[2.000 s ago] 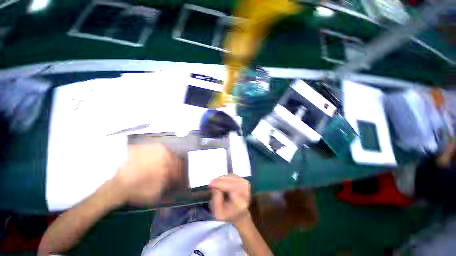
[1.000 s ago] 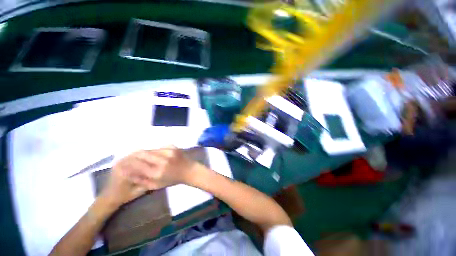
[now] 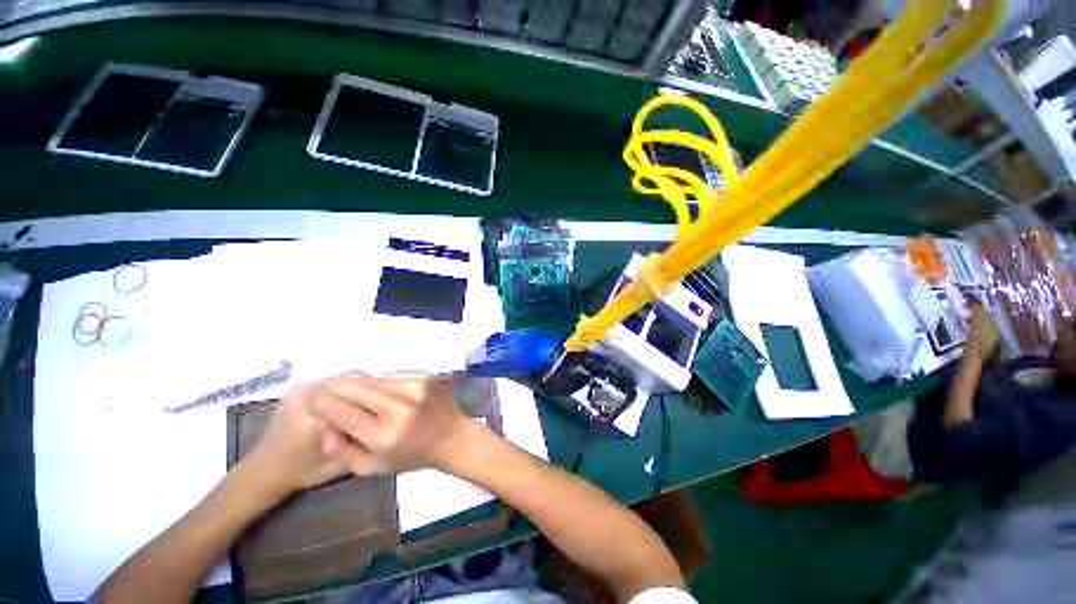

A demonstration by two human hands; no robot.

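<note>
My left hand (image 3: 304,434) and my right hand (image 3: 399,420) are together above the brown fixture (image 3: 319,531), fingers bent and touching. Whether anything small is between the fingers cannot be told. The white pad (image 3: 439,498) shows on the fixture's right part, partly under my right forearm. The blue electric screwdriver (image 3: 514,352) hangs from the yellow cord (image 3: 708,230) just right of my right hand, its tip end pointing towards that hand. A line of small dark screws (image 3: 234,387) lies on the white sheet (image 3: 142,472), left of and beyond my hands.
Thin loops (image 3: 92,321) and a dark flat panel (image 3: 420,294) lie on the sheet. Spare boards (image 3: 535,277), a white and black box-like unit (image 3: 661,330) and a white cut-out frame (image 3: 808,378) are to the right. Housings (image 3: 404,132) lie on the conveyor. Another person's arm (image 3: 968,366) is far right.
My hands were apart two seconds ago, over the fixture and at the white pad; they came together and remain so. The view has shifted and become sharper.
</note>
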